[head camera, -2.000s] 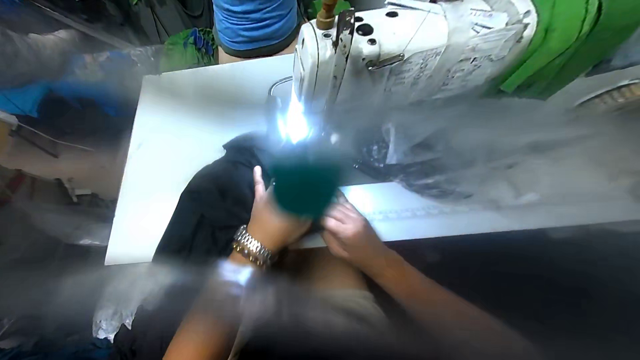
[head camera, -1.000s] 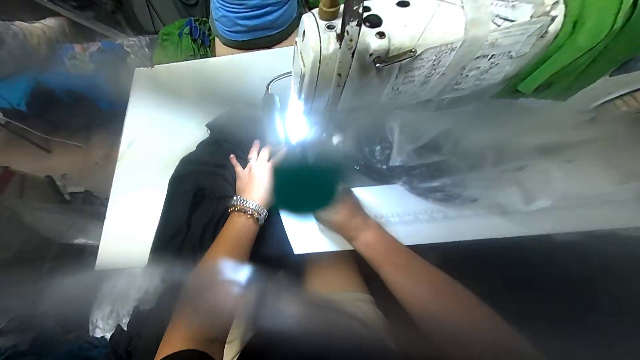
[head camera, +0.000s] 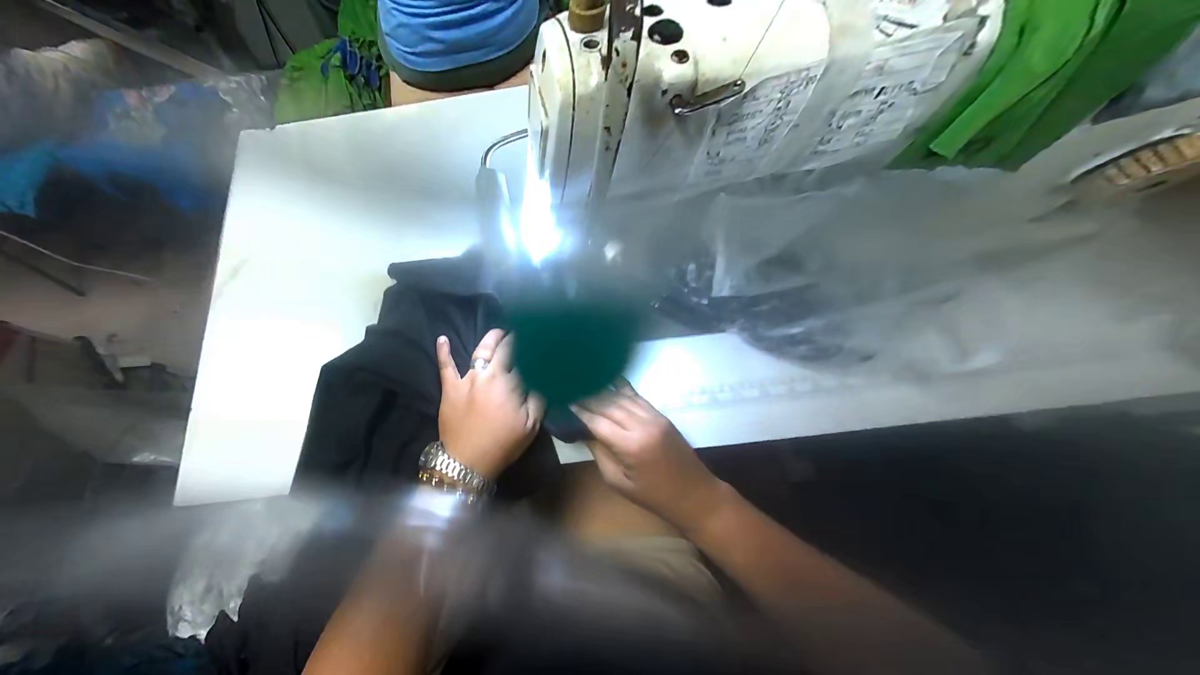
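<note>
Black fabric (head camera: 375, 403) lies over the white table of a sewing machine (head camera: 722, 94) and hangs off its near edge. My left hand (head camera: 486, 408), with a metal watch and a ring, rests on the fabric with its fingers spread, left of the needle area. My right hand (head camera: 637, 450) pinches the fabric's edge near the table's front. A blurred dark green spot covers the view between the hands and hides the needle, the presser foot and some fingertips. A bright lamp (head camera: 539, 225) shines beside the machine head.
The white table (head camera: 300, 216) extends left of the machine. Clear plastic sheeting (head camera: 844, 272) covers its right side. Green fabric (head camera: 1012, 84) lies behind the machine. A person in a blue top (head camera: 459, 37) is beyond the far table edge. A plastic bag (head camera: 220, 553) hangs at lower left.
My right hand, partly hidden behind the green spot one second ago, now shows below it at the fabric's edge. My left hand has stayed on the black fabric, its fingers shifting.
</note>
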